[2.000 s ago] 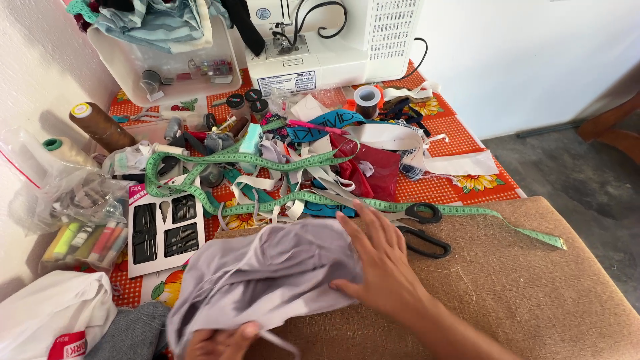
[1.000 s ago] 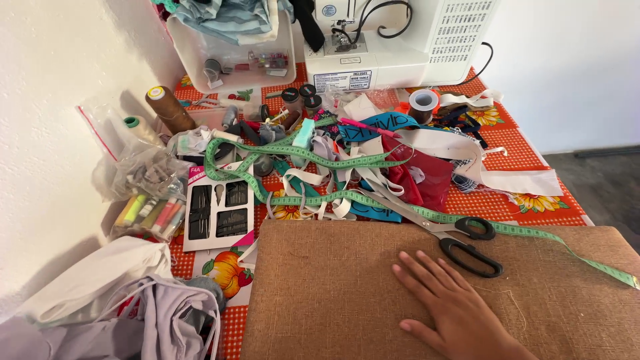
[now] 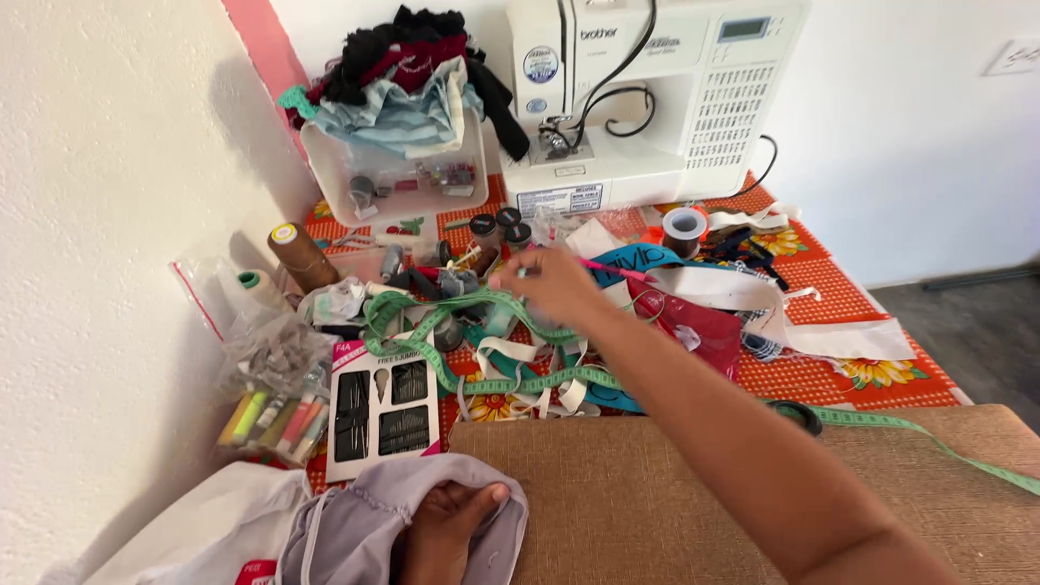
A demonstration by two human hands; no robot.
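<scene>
At the lower left my left hand (image 3: 451, 520) holds a fold of grey-lilac fabric (image 3: 366, 504) with a gathered seam, thumb on top. My right hand (image 3: 548, 288) reaches across into the pile of sewing notions, at the green tape measure (image 3: 479, 296) and white elastic strips (image 3: 508, 351); whether its fingers hold anything is unclear. The tape measure loops through the pile and runs right across the brown fabric-covered board (image 3: 585, 487). One black scissors handle (image 3: 796, 416) shows past my forearm, which hides the rest. A needle card (image 3: 382, 414) lies left of the board.
Behind the pile stand a white sewing machine (image 3: 634, 175) and a plastic bin (image 3: 317, 175) heaped with clothes. Thread cones, including a brown one (image 3: 301, 258), and a bag of coloured markers (image 3: 272, 422) line the left wall. A black-and-white spool (image 3: 684, 231) stands at the right.
My right hand has moved from the brown board up into the notions pile. My left hand, out of view one second ago, is back in view in the grey-lilac fabric.
</scene>
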